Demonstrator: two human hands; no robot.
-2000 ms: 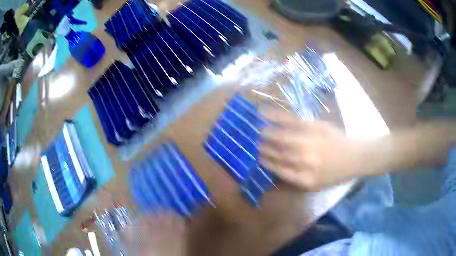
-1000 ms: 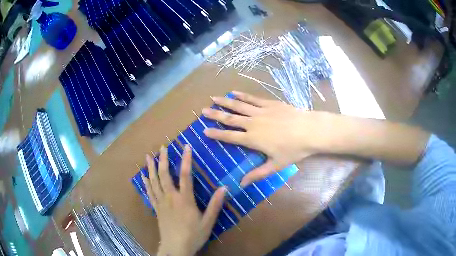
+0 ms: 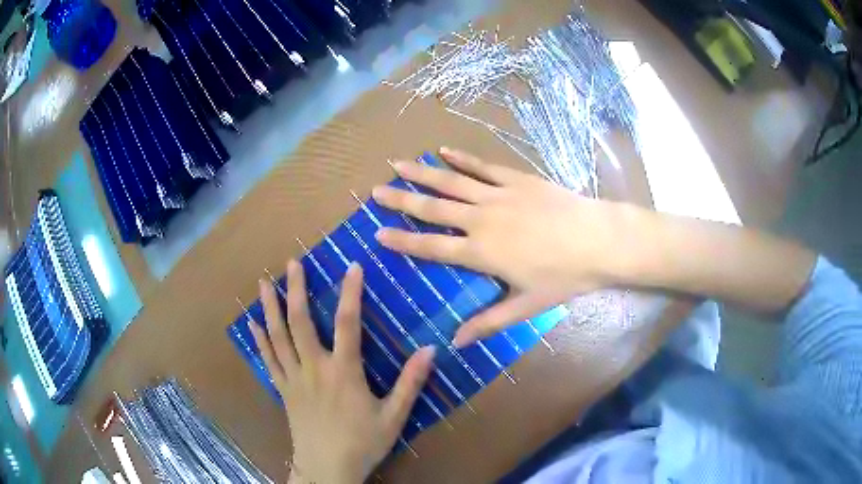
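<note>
Blue solar cell strings (image 3: 378, 284) with thin silver lines lie side by side on the brown tabletop, forming one flat rectangle. Wire ends stick out past the edges. My left hand (image 3: 340, 388) lies flat on the lower left part, fingers spread. My right hand (image 3: 510, 236) lies flat on the upper right part, fingers spread. Neither hand is closed around anything. The hands hide parts of the cells and any joint under them.
Dark cell string stacks (image 3: 151, 142) lie on a pale sheet at upper left. A finished panel stack (image 3: 57, 293) is on a teal mat. A long ribbon bundle (image 3: 184, 440) is at near left, a loose ribbon heap (image 3: 567, 104) beside white paper (image 3: 676, 161), and a blue bottle (image 3: 83, 33) far left.
Two separate blue pieces have come together into one rectangle, and both hands now lie spread on it. Over the last second the hands have barely moved on the cells; the view has shifted slightly.
</note>
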